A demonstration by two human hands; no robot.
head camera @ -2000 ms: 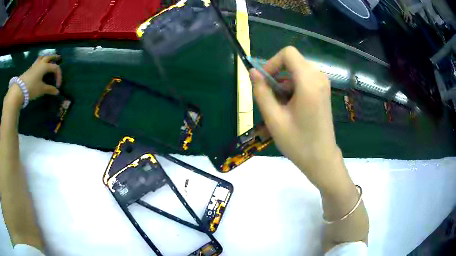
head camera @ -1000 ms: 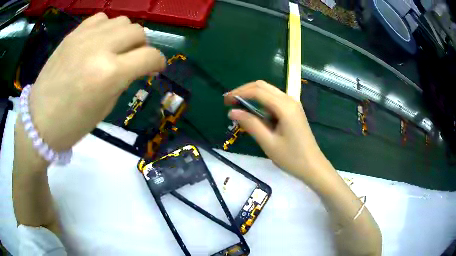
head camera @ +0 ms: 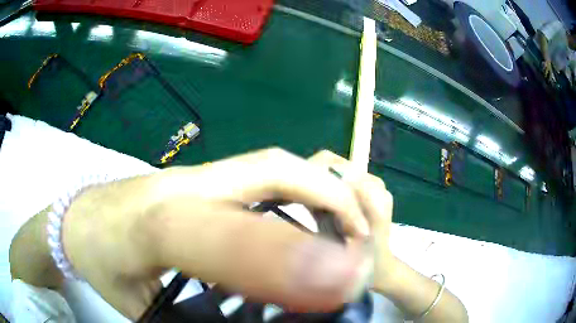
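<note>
My left hand [head camera: 252,233], large and blurred, reaches across the middle, its fingertips near my right hand. My right hand [head camera: 376,205] is curled just behind it and partly hidden. A short dark sliver of the tweezers [head camera: 335,172] shows at my right fingers. Black phone middle frame parts [head camera: 165,298] show under my left hand against the white cover [head camera: 492,271]; most of them are hidden. Whether my left fingers grip a frame cannot be told.
Phone middle frames lie on the green conveyor belt [head camera: 271,94] at the left and at the right [head camera: 447,167]. A cream-yellow divider strip [head camera: 365,94] crosses the belt. A red tray [head camera: 215,19] and a large dark ring [head camera: 489,41] are beyond. A blurred person [head camera: 552,47] is far right.
My left hand has moved right and down from the belt over the work, meeting my right hand. My right hand has moved lower and right. Belt frames at the left appear farther left.
</note>
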